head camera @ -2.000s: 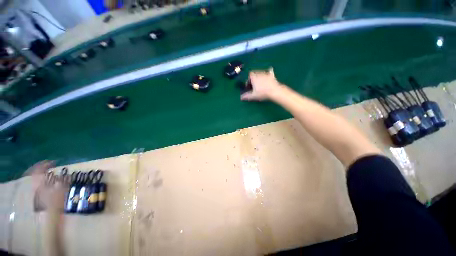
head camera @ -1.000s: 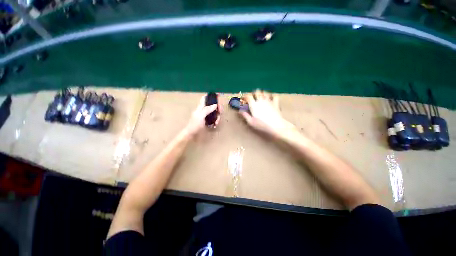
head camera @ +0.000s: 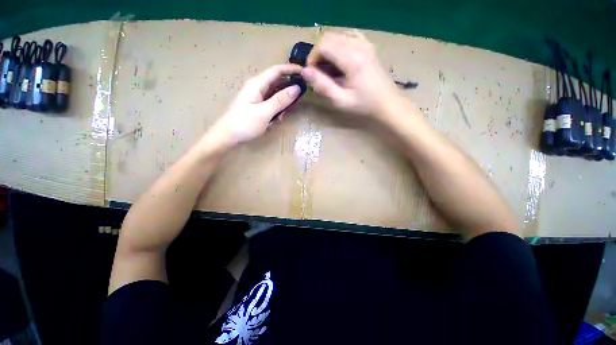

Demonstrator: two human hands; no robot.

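Observation:
My left hand (head camera: 260, 104) is closed around a black power bank (head camera: 289, 101), held tilted above the cardboard near the middle of the bench. My right hand (head camera: 348, 71) is against its upper end, with bent fingers pinched close together. What those fingers hold is hidden. A second black unit (head camera: 300, 52) shows just beyond the hands, partly covered by the right hand. A short dark strip, perhaps a cable (head camera: 405, 84), shows to the right of the right hand.
Looped units (head camera: 46, 87) stand in a row at the far left. Straight-cable units (head camera: 573, 127) stand in a cluster at the far right. The cardboard bench cover (head camera: 378, 182) has shiny tape seams. The green conveyor belt (head camera: 432, 17) runs beyond it.
The view has tipped down toward the bench. My hands have come together at the unit in my left hand. The right hand was spread beside another unit before.

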